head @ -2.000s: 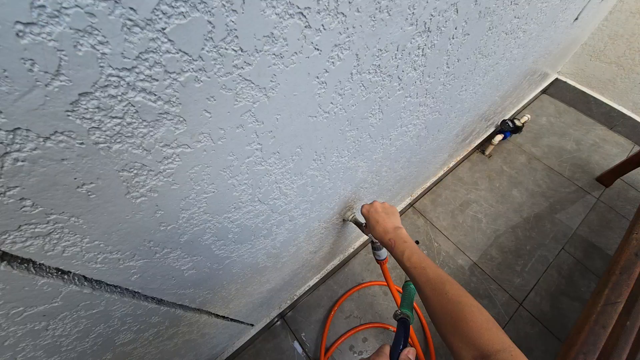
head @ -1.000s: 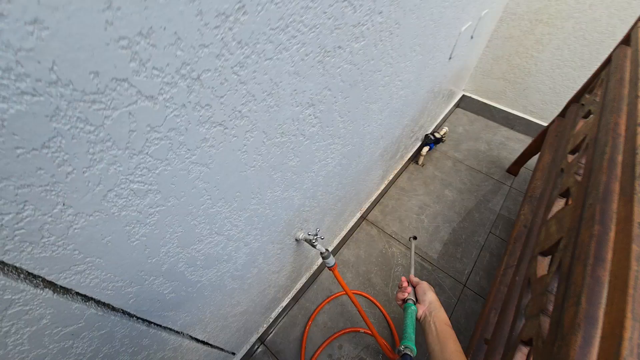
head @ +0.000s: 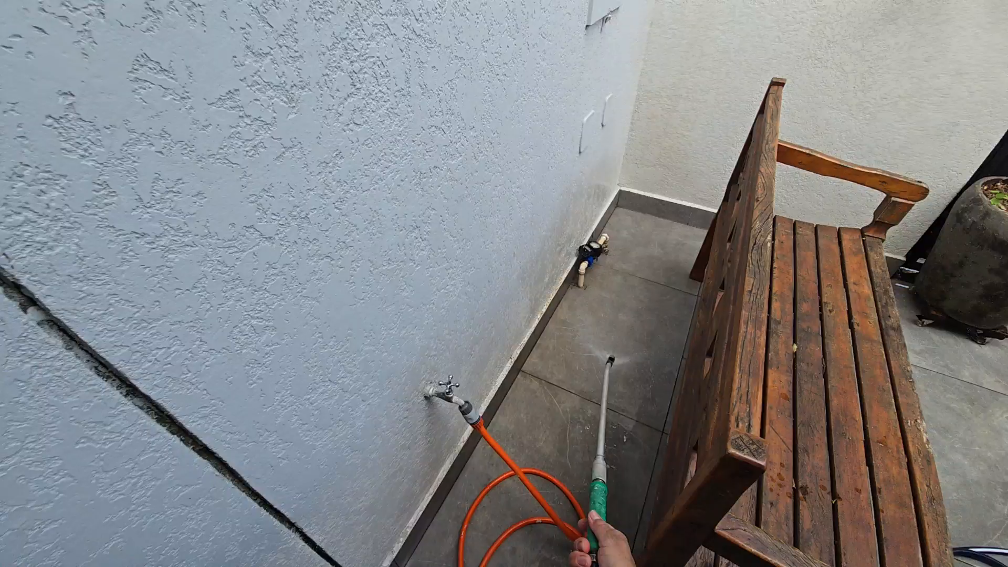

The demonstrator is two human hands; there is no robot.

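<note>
My right hand (head: 605,543) is closed round the green grip of a spray wand (head: 602,433) at the bottom of the head view. The wand's grey metal tube points forward over the grey floor tiles, and a fine water mist comes off its dark nozzle. To the left, a metal wall tap (head: 447,387) with a cross handle stands out from the textured wall. An orange hose (head: 504,455) is joined to the tap by a grey connector and lies in loops beside my right hand. My left hand is not visible.
A slatted wooden bench (head: 819,370) stands close on the right. Textured wall (head: 315,197) borders the left. Near the far corner, a pipe fitting with a blue part (head: 591,253) rises from the floor. A large planter (head: 970,252) on casters stands beyond the bench.
My right hand has left the tap and now holds the wand, whose grip another hand held at first. Mist now shows at the nozzle. The view has swung right, showing more of the bench.
</note>
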